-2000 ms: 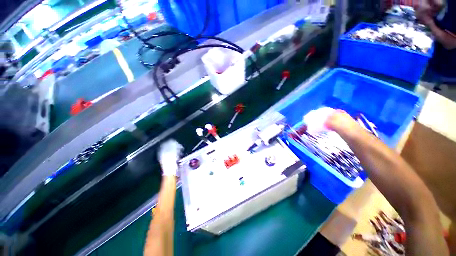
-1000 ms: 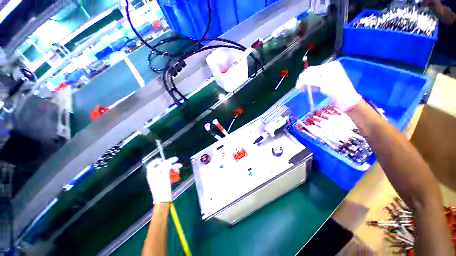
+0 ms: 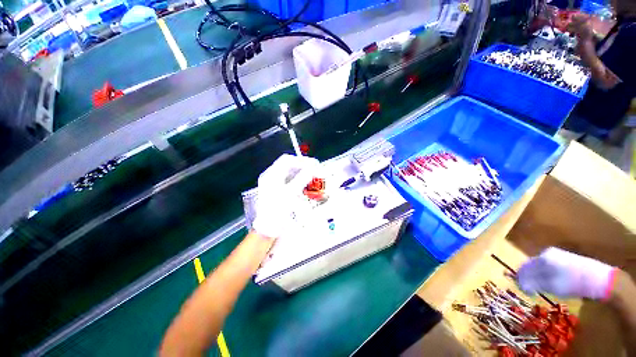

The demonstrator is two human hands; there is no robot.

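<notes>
The white-topped box fixture (image 3: 328, 240) sits on the green surface, with a red piece (image 3: 315, 188) on its top. My left hand (image 3: 286, 192), in a white glove, is over its left rear part. A slim pale rod (image 3: 291, 131) with a white tip sticks up from the fingers; its lower end is hidden. My right hand (image 3: 568, 272), gloved with a pink cuff, is low over the open carton (image 3: 593, 188). A dark thin rod (image 3: 503, 265) shows by its fingertips; whether it is gripped is unclear. Red-headed parts (image 3: 544, 328) lie heaped in the carton.
The near blue bin (image 3: 516, 132) holds pale rods. The far blue bin (image 3: 488, 87) stands behind it, near another person. Red-headed parts (image 3: 372, 111) lie on the dark green belt behind the fixture. A white cup (image 3: 321, 75) and black cables (image 3: 230, 70) are beyond.
My left hand has moved right from beside the fixture to over it. My right hand has left the near blue bin and moved down to the carton. The camera view has shifted.
</notes>
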